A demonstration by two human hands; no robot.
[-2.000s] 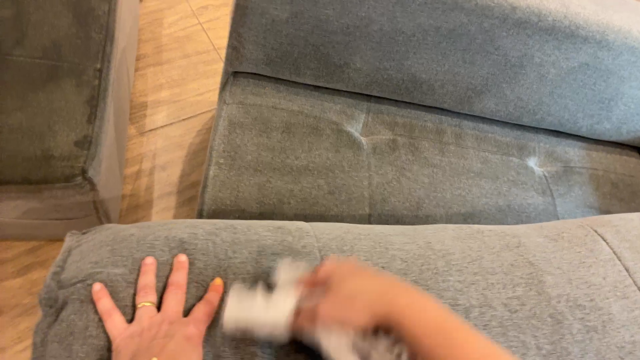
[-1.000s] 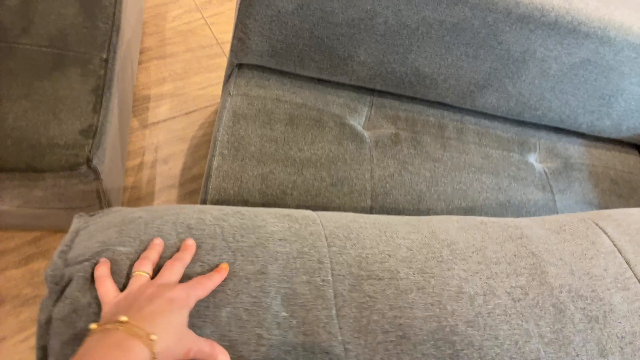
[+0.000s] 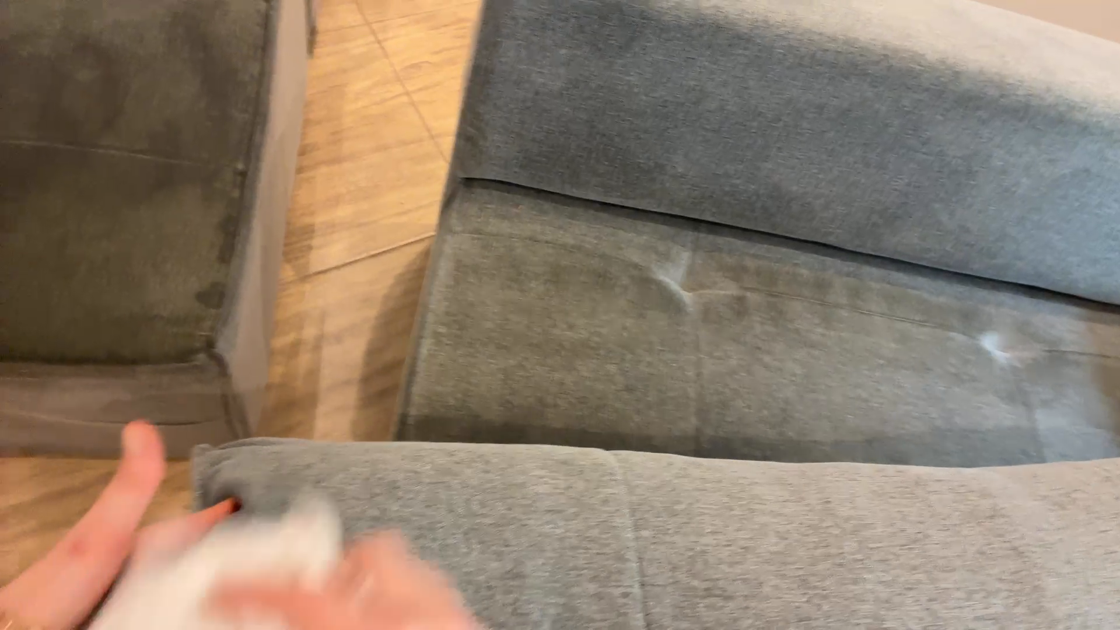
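Note:
A grey upholstered sofa backrest point(image 3: 752, 534) runs across the bottom of the view. My left hand point(image 3: 109, 534) is at its left end, thumb raised and a fingertip at the fabric corner; its other fingers are mostly hidden. Close beside it, my right hand point(image 3: 350, 586) is blurred by motion, its fingers on a white cloth point(image 3: 219, 573), also blurred. The cloth covers part of my left hand and of the backrest's left end.
Beyond the backrest lies the tufted grey seat point(image 3: 560, 341), with another padded section point(image 3: 752, 131) behind it. A dark upholstered piece point(image 3: 114, 219) stands at the left, across a strip of wood-look floor point(image 3: 367, 157).
My left hand has moved from the face of the backrest to its left end. My right hand, out of view one second ago, is back with the white cloth, further left than two seconds ago.

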